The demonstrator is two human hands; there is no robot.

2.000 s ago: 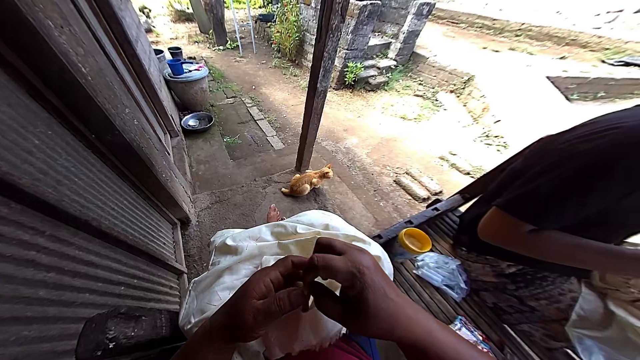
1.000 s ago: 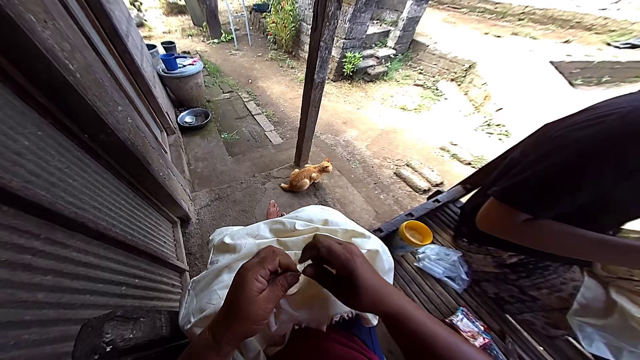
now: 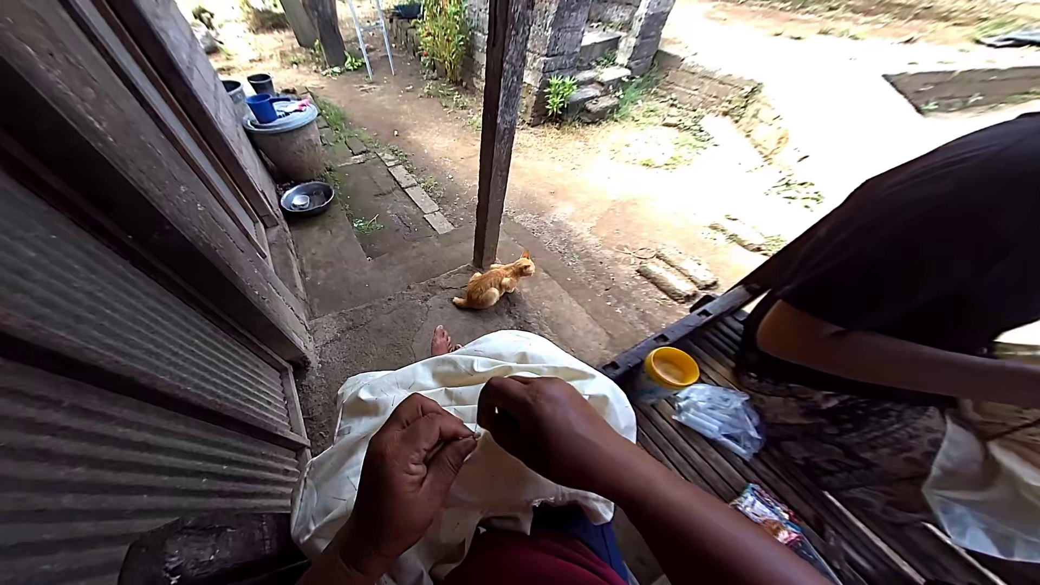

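Note:
A cream cloth (image 3: 561,357) lies spread over my lap, with small dark specks on it. Above its middle, my left hand (image 3: 410,471) pinches something tiny and pale between thumb and index finger; what it is cannot be told. Close to its right, my right hand (image 3: 540,422) has its fingers curled down near the same spot, the fingertips partly hidden by the hand itself. Whether it grips anything does not show.
An orange cat (image 3: 491,286) crouches by a wooden post (image 3: 497,138). On the slatted bench (image 3: 699,455) at right are a yellow-rimmed tub (image 3: 672,367) and a clear plastic bag (image 3: 719,416), beside a seated person in dark clothing (image 3: 918,244). Corrugated wall (image 3: 122,406) at left.
My hands, close together two seconds ago with fingers meeting, have come slightly apart. The cat and the tub stay where they were.

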